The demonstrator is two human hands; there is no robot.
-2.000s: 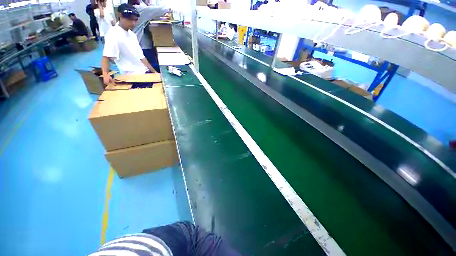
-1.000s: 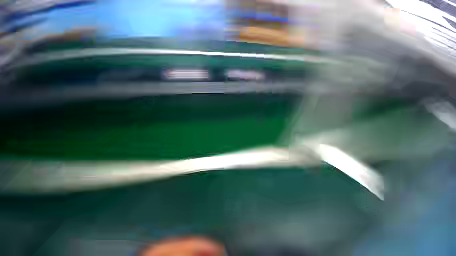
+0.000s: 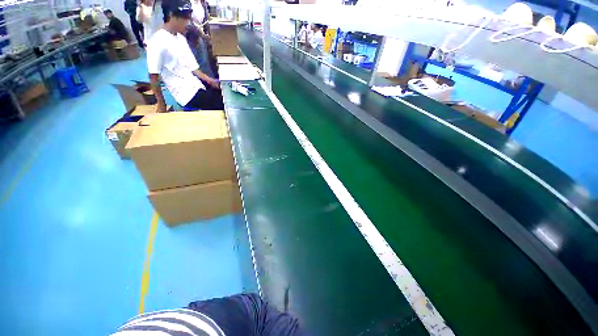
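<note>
Neither of my hands is in view. My striped top and dark trousers show at the bottom edge. The dark green side worktop lies right in front of me, with scuffs and seams. The off-white side rail runs along it, and the brighter green conveyor belt lies beyond the rail. A small white and dark item lies on the far part of the worktop, near the upright; I cannot tell what it is.
Two stacked brown cartons stand left of the worktop. Behind them a person in a white shirt leans over an open carton. A blue stool stands far left. The overhead shelf carries white loops at upper right.
The view swung to the conveyor in a blur, where part of a hand showed at the bottom, and has swung back. The person in white now leans lower, and an open carton stands lower behind the stack.
</note>
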